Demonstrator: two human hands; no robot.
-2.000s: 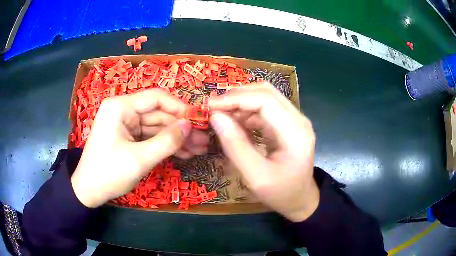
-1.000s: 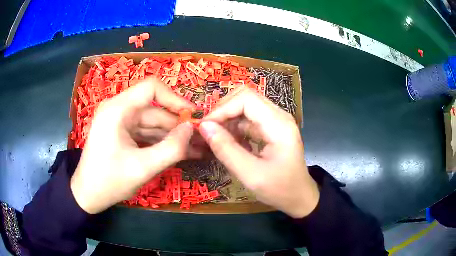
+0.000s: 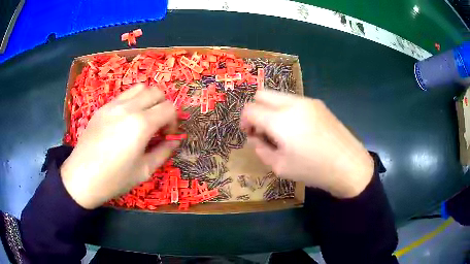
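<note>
A shallow cardboard tray point(image 3: 247, 206) holds red plastic clips point(image 3: 98, 77) heaped on the left and along the top, and thin metal screws point(image 3: 216, 129) in the middle and right. My left hand point(image 3: 123, 139) is over the left part of the tray, fingers curled and blurred. A red clip shows at its fingertips; I cannot tell if it is held or lies behind them. My right hand point(image 3: 304, 134) is over the right part, fingers bent together and blurred; whether it holds anything is hidden. The hands are apart.
A stray red clip point(image 3: 132, 36) lies on the dark surface point(image 3: 361, 108) above the tray. A blue sheet point(image 3: 93, 15) is at upper left. A white strip point(image 3: 247, 6) borders a green surface point(image 3: 371, 13). A blue-grey cylinder point(image 3: 440, 69) is at the right edge.
My hands have parted from over the middle of the tray, where their fingertips met at a red clip. My right hand has moved right, my left slightly left. More screws show between them.
</note>
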